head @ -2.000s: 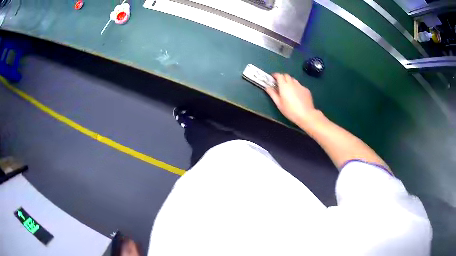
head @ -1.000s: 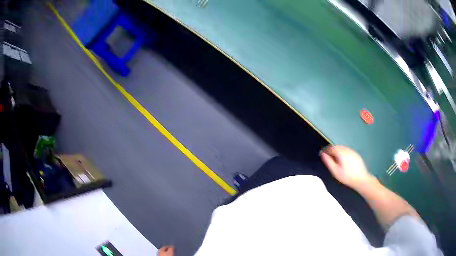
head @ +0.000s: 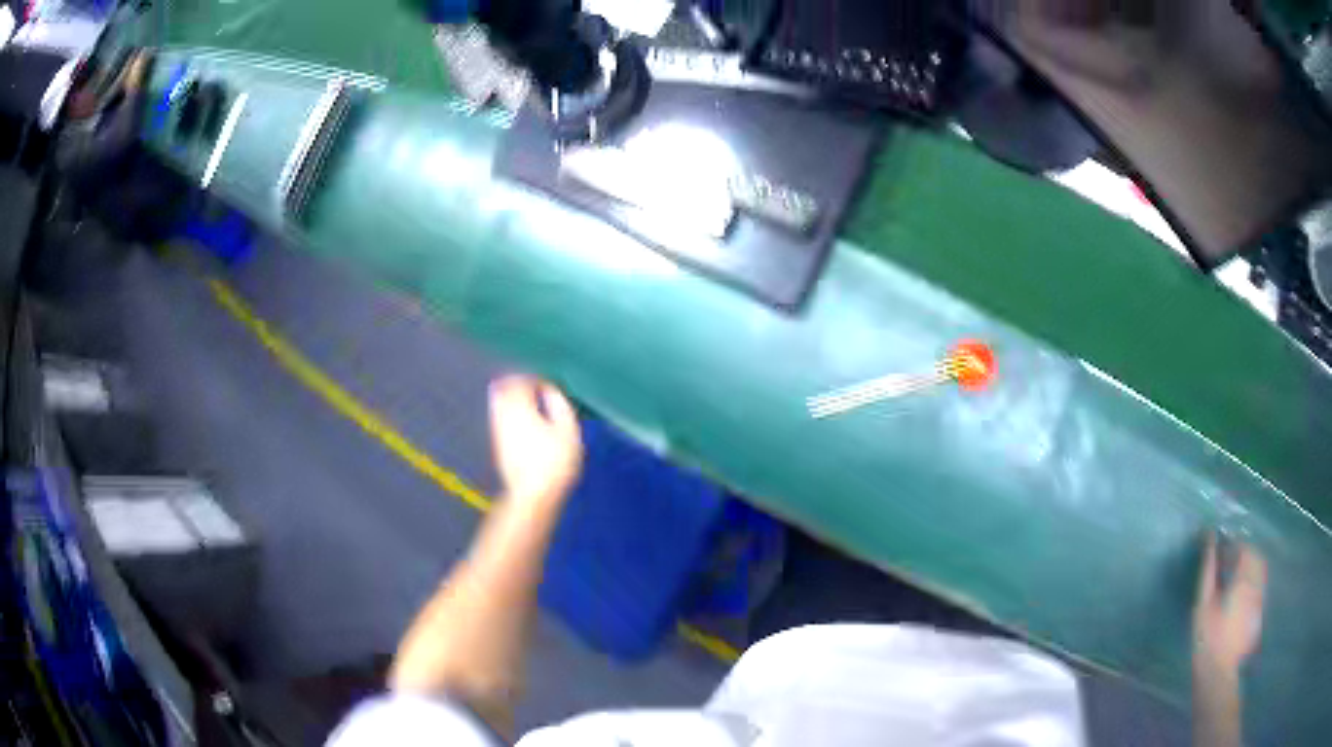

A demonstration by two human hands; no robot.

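Observation:
My left hand (head: 536, 441) is bare, its fingers loosely curled and slightly apart at the bench's front edge, with nothing visible in it. My right hand (head: 1234, 601) is over the green mat at the far right, blurred; whether it holds anything cannot be told. A round orange-red dish (head: 974, 365) lies on the mat between my hands, right of centre. Thin pale sticks (head: 879, 391) lie with one end at the dish, pointing left. Neither hand touches them.
A black microscope base plate (head: 782, 273) with pale strips (head: 701, 204) under a bright glow stands behind. A keyboard (head: 862, 62) and a dark monitor (head: 1154, 110) are farther back. A blue stool (head: 628, 540) is below the bench edge. Pale strips (head: 313, 139) lie far left.
The view has swung along the bench to the microscope. The flat pale item held by my right hand two seconds ago is no longer seen. My left hand has come up to the bench edge.

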